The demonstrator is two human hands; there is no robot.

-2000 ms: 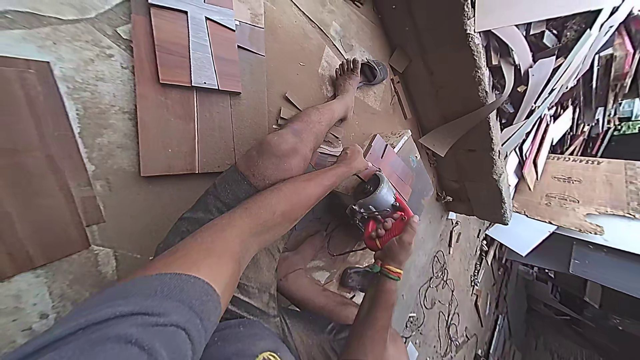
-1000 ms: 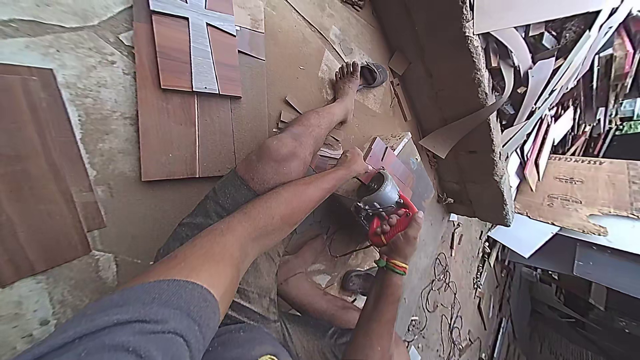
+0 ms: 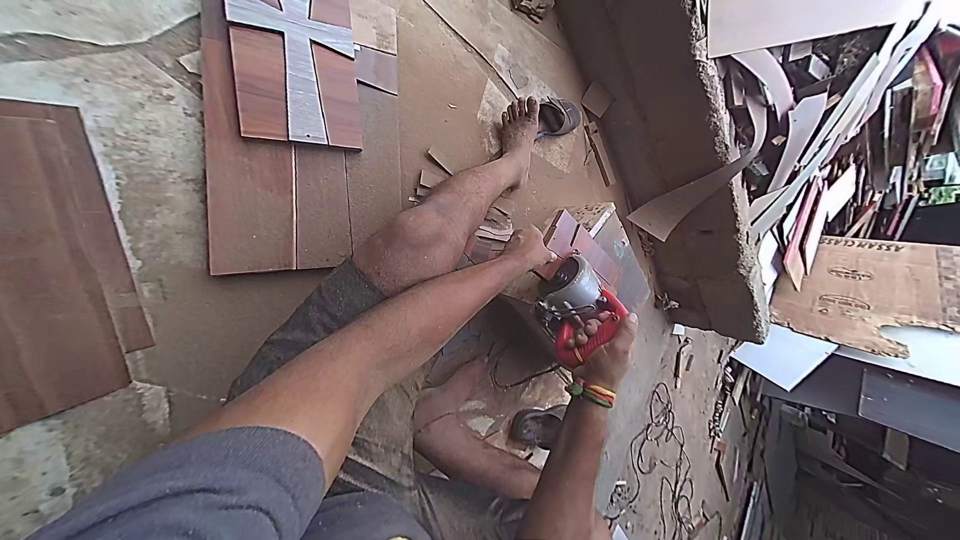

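Observation:
My right hand point(image 3: 600, 345) is closed around the red handle of a handheld power saw point(image 3: 574, 292) with a grey motor housing. The saw rests over a small reddish-brown laminate board point(image 3: 592, 251), and its blade is hidden from view. My left hand point(image 3: 529, 247) is at the near-left edge of that board, beside the saw, its fingers closed on it; the fingertips are partly hidden. The board lies on a pale, worn support point(image 3: 630, 255) between my legs.
Wooden panels point(image 3: 251, 202), one bearing a silvery cross shape point(image 3: 304, 75), lie at upper left. Another brown panel point(image 3: 56, 262) is at far left. Thin offcuts, a sandal point(image 3: 559, 118) and tangled cord point(image 3: 664, 442) lie on the ground. A thick slab point(image 3: 660, 150) and heaped scrap strips stand right.
My right hand and the saw have shifted slightly forward over the board. My left hand has stayed at nearly the same place by the board.

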